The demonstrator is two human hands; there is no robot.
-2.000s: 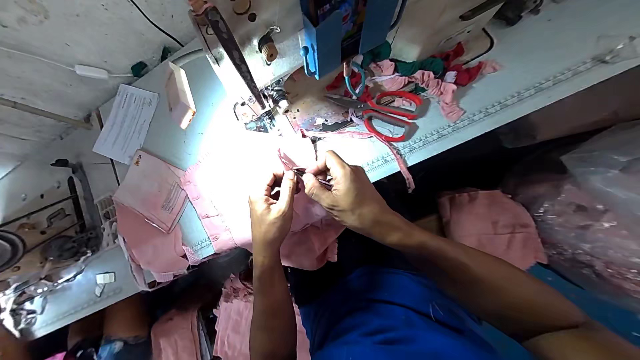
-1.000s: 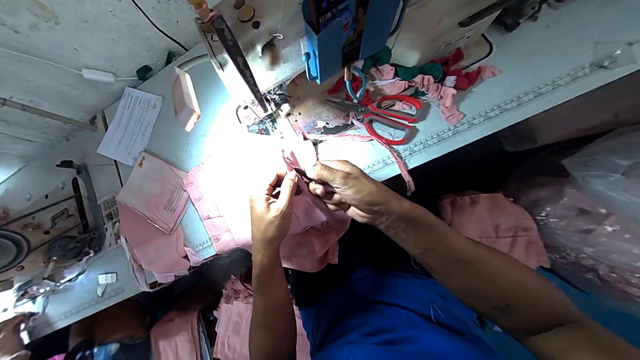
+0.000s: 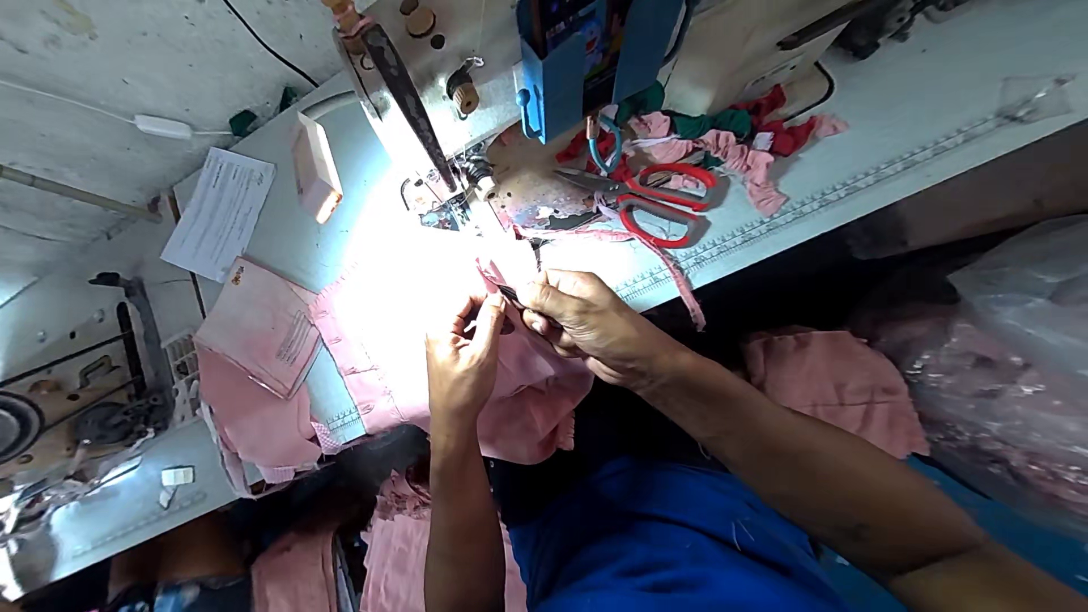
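A pink fabric garment piece (image 3: pixel 535 408) lies over the table edge under bright light. My left hand (image 3: pixel 466 348) pinches its narrow edge between thumb and fingertips. Close beside it, my right hand (image 3: pixel 586 323) grips a small dark metal tool (image 3: pixel 507 292), its tip at the cloth; the tool's kind cannot be told. Just beyond both hands is the needle area of a sewing machine (image 3: pixel 463 200). Red-handled scissors (image 3: pixel 659 204) rest to the right, beside a pink fabric strip (image 3: pixel 676 276).
Red, green and pink fabric scraps (image 3: pixel 722 140) lie near a blue holder (image 3: pixel 565 76). On the left are a printed paper (image 3: pixel 219 212), a small box (image 3: pixel 316 170), a pink booklet (image 3: pixel 259 327) and a second machine (image 3: pixel 76 408). Cloth (image 3: pixel 837 387) and a plastic bag (image 3: pixel 1020 340) lie lower right.
Both hands stay close together at the pink cloth's edge, with only small finger movements. The scissors and scraps have not moved.
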